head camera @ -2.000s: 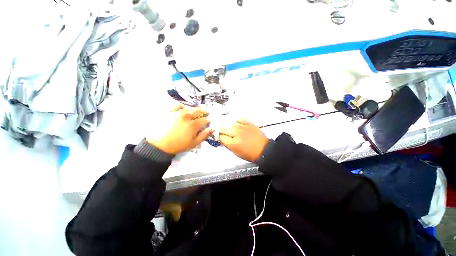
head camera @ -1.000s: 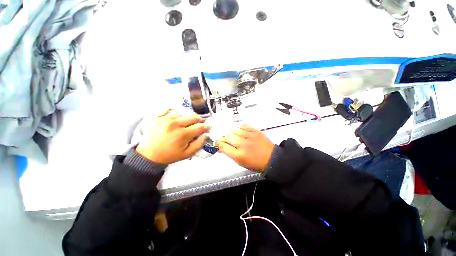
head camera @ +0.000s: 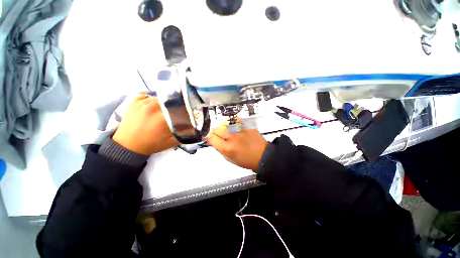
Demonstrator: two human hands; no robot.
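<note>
The white sewing machine head (head camera: 323, 45) with its blue stripe spans the view above my hands. My left hand (head camera: 146, 126) lies on the table left of the needle area, its fingertips hidden behind the shiny curved guard (head camera: 179, 108). My right hand (head camera: 238, 145) is just below the presser foot (head camera: 232, 113), fingers bent and pointing left. A small garment piece with a dark edge (head camera: 190, 148) shows between the hands, against my right fingertips. Pale grey cloth (head camera: 83, 138) lies left of my left hand. Most of the piece is hidden or washed out.
A grey cloth heap (head camera: 33, 65) is at the far left. Right of the needle lie thread snips (head camera: 300, 117), a black handle (head camera: 324, 101), keys (head camera: 352, 115) and a black phone (head camera: 382, 130) with a white cable. Dark and white cloth (head camera: 388, 176) hangs below the table edge.
The view has moved closer to the machine head. My left hand has shifted left and its fingers are now behind the guard. My right hand remains close to the presser foot.
</note>
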